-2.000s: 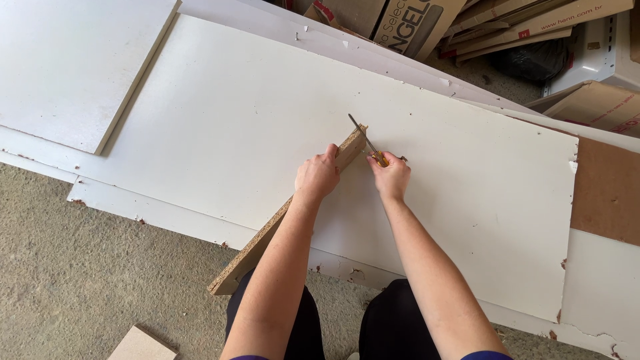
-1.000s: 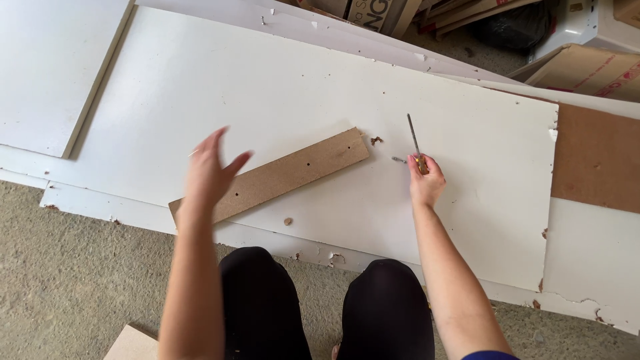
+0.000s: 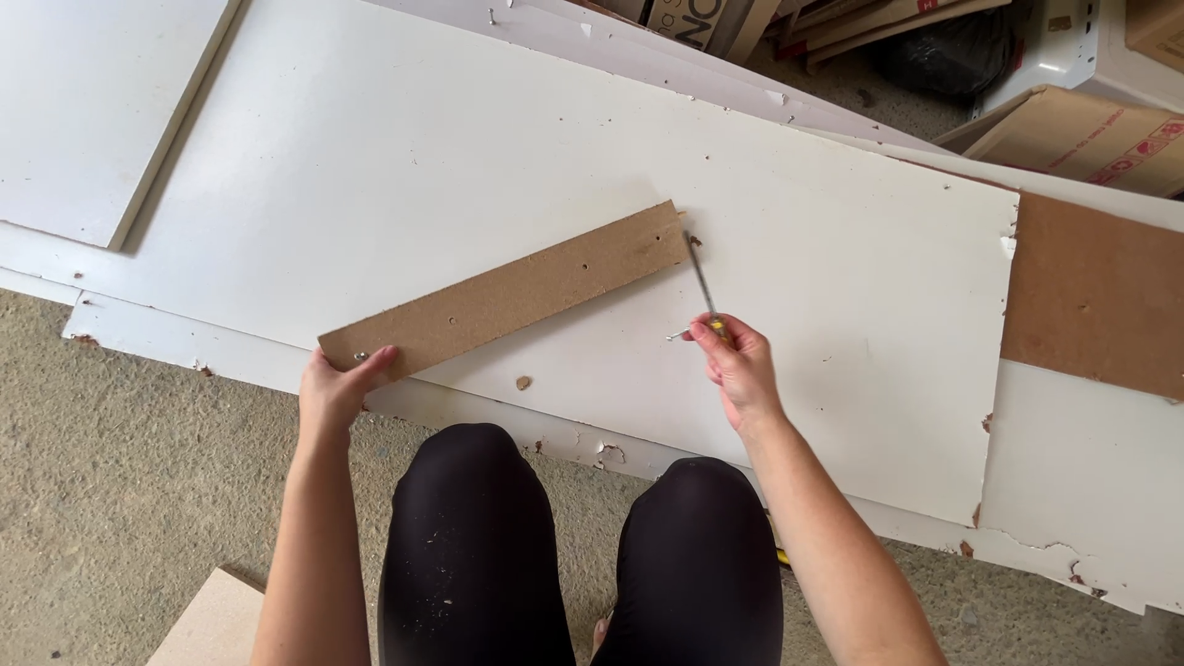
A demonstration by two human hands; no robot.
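A narrow brown particleboard strip (image 3: 518, 291) lies slantwise over a large white panel (image 3: 832, 277), with small holes along its face. My left hand (image 3: 344, 379) grips its lower left end, thumb on top beside a small metal fitting (image 3: 362, 356) set in the board. In my right hand (image 3: 735, 361) is a screwdriver (image 3: 701, 273) with a yellow-and-dark handle, its shaft pointing up toward the strip's right end. A small metal screw or bolt (image 3: 679, 334) also sticks out from the fingers of that hand. Brown crumbs (image 3: 696, 241) lie by the strip's right end.
Another white board (image 3: 102, 111) lies at the upper left. A brown panel (image 3: 1091, 296) is at the right, cardboard boxes (image 3: 1073, 139) and a black bag (image 3: 943, 55) at the upper right. A small chip (image 3: 524, 382) rests below the strip. A board piece (image 3: 213, 624) lies on the rough floor.
The strip, earlier on its narrow edge under both hands, now lies with its broad face up. My left hand has come down onto its left end; my right hand has moved away from its right end.
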